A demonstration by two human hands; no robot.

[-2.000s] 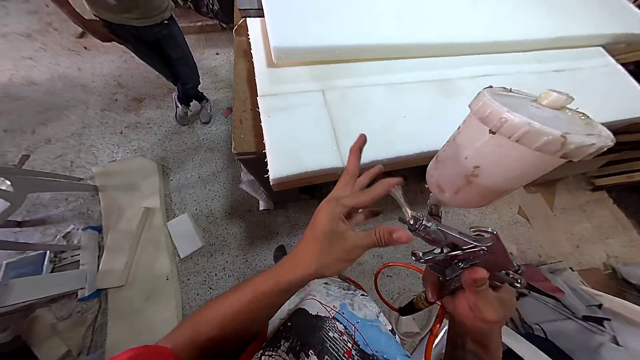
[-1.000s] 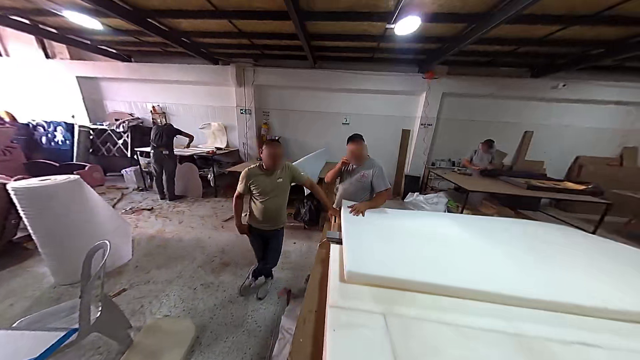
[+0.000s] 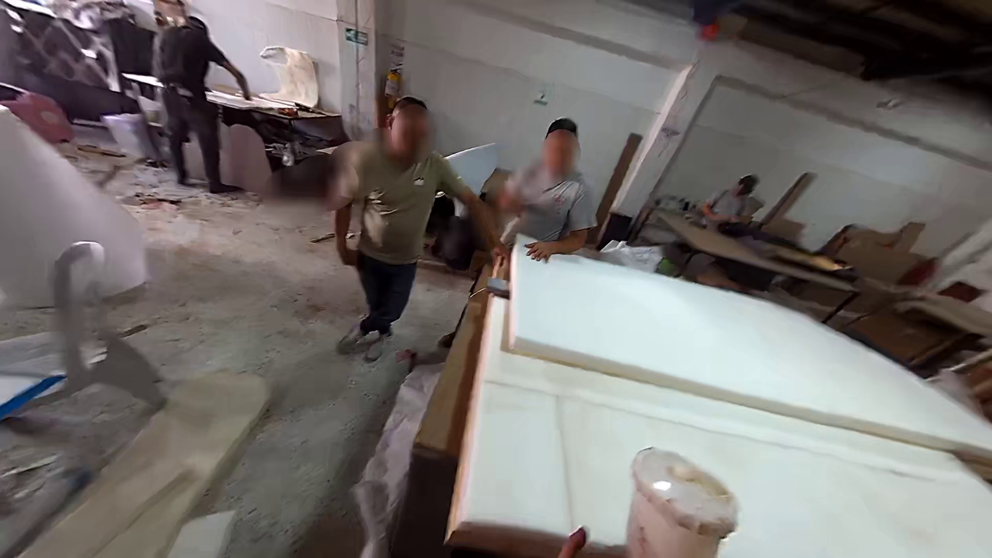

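The white plastic cup of a spray gun [image 3: 678, 508] stands up at the bottom edge, its lid smeared with dried residue. Just left of it a single fingertip [image 3: 574, 540] shows, seemingly of my left hand; the rest of that hand is cut off. My right hand and the gun's body lie below the frame. Beyond the cup, a white foam slab [image 3: 519, 465] rests on a wooden-edged bench, and a second, thicker foam slab [image 3: 697, 333] lies over its far part.
Two co-workers [image 3: 391, 201] [image 3: 554, 194] stand at the bench's far left corner, hands at the foam. Another person [image 3: 190, 93] bends at a back table; one more [image 3: 728, 205] is at a table on the right. A plastic chair [image 3: 81, 310] and a flat tan panel [image 3: 178, 449] are at left.
Two seconds ago my right hand held the spray gun and my open left hand was at its nozzle. The view has swung up toward the room, then partly down, bringing the cup back in.
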